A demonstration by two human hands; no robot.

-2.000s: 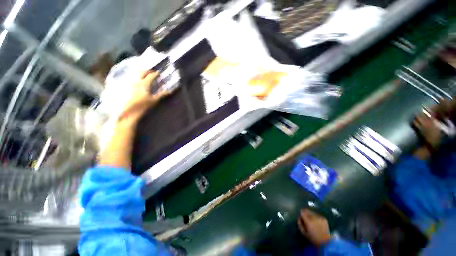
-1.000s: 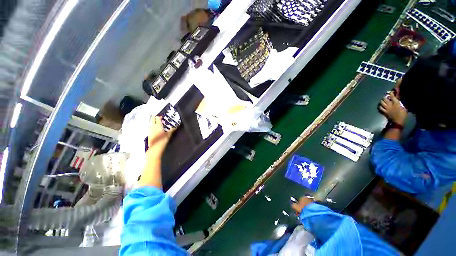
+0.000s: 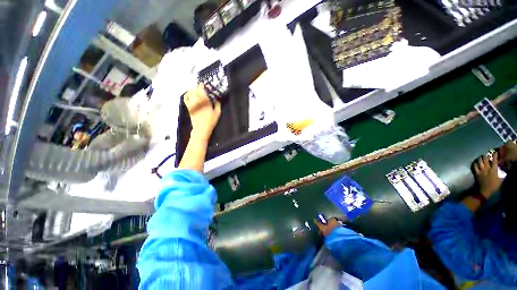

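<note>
My left hand [image 3: 202, 110], on a bare forearm in a blue sleeve, reaches across the green belt to the white bench. Its fingers grip a small bundle of dark and silver boards [image 3: 213, 77] at the upper left of a black tray [image 3: 232, 127]. My right hand [image 3: 329, 226] is small, low in the picture, beside small white pieces [image 3: 300, 227] on the dark-green bench. A small pale-blue piece is at its fingertips; whether it is held is too small to tell. A blue bin [image 3: 338, 195] with white parts lies just above this hand.
Two silver strips [image 3: 416, 184] lie right of the bin. Another person's hands [image 3: 487, 173] work at the right, near a slotted strip [image 3: 495, 119]. Clear plastic film [image 3: 331, 144] overhangs the white bench edge. Gold-brown boards [image 3: 367, 34] lie on the bench beyond.
The view has turned and shifted. My left hand stays at the boards by the black tray's upper left. My right hand stays near the blue bin.
</note>
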